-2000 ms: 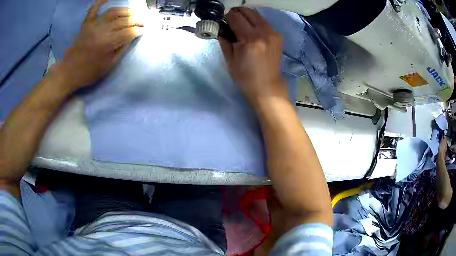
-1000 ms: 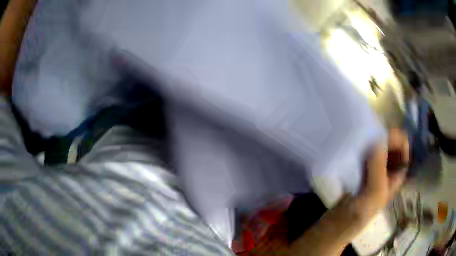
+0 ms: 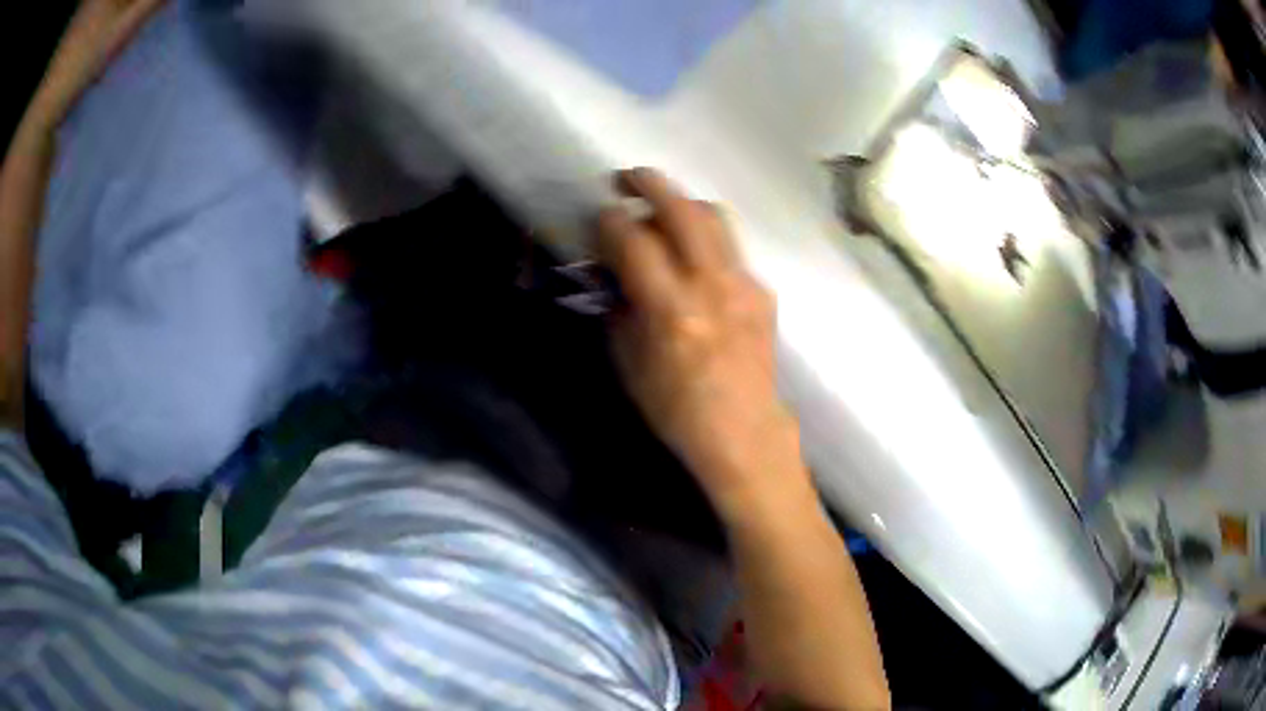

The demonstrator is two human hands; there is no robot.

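My right hand (image 3: 683,299) is over the table's front edge, fingers curled. Small pointed metal tips, which look like thread snips (image 3: 580,288), stick out beside its fingers. My left hand (image 3: 114,20) is at the top left, blurred and cut off by the frame edge; its grip cannot be made out. Bunched light blue cloth (image 3: 167,292) hangs beside my left forearm. More blue cloth (image 3: 625,35) lies on the table at the top. The lit needle plate area (image 3: 944,181) is at the upper right, without the panel over it.
The white table (image 3: 889,403) runs diagonally down to the right. Narrow blue cloth (image 3: 1132,361) hangs right of the needle plate. Part of the machine head (image 3: 1229,299) is at the right edge. A red mesh item (image 3: 729,674) is below, near the lap.
The view has swung left. The large panel no longer spreads across the view from the right hand; that hand has let go and moved left to the table edge. Bunched cloth remains at left.
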